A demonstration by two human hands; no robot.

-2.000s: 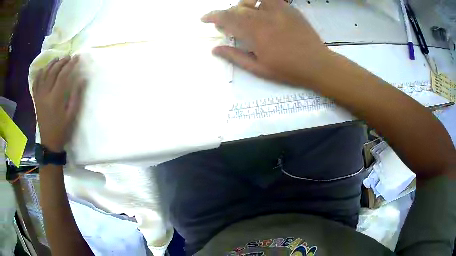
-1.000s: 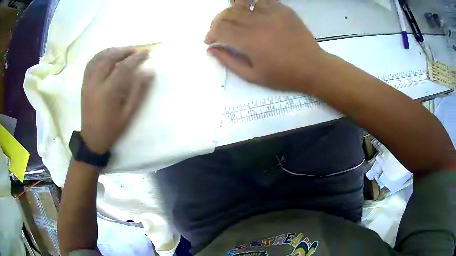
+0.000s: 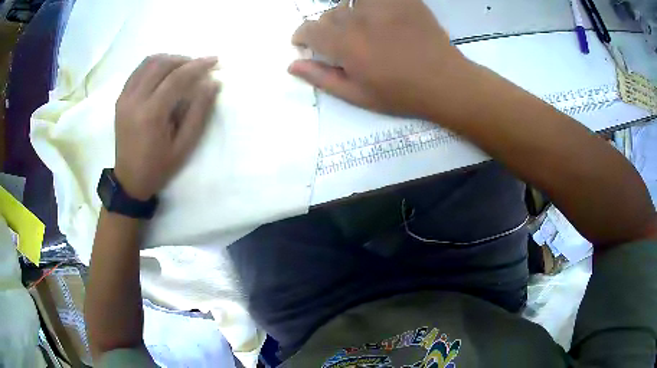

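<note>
A cream fabric panel (image 3: pixel 245 158) lies over the left part of the white table and hangs past its front edge. My left hand (image 3: pixel 162 118) rests on the panel, fingers bent with the fingertips close together on the cloth. My right hand (image 3: pixel 367 61) is at the panel's right edge, thumb and index finger a little apart at the cloth. Glare hides whether either hand pinches the fabric. A ring shows on my right hand at the top edge.
A printed ruler scale (image 3: pixel 389 146) runs along the table front. A purple-capped pen (image 3: pixel 580 36), a slim black tool (image 3: pixel 596 21) and a beige marked card (image 3: pixel 637 90) lie at the right. A yellow sheet (image 3: pixel 21 223) is at the far left; a cardboard box (image 3: pixel 68 305) stands below.
My left hand has moved right and inward from the cloth's left side. The creased cloth at the left has shifted. My right hand has moved slightly left and up along the panel's edge.
</note>
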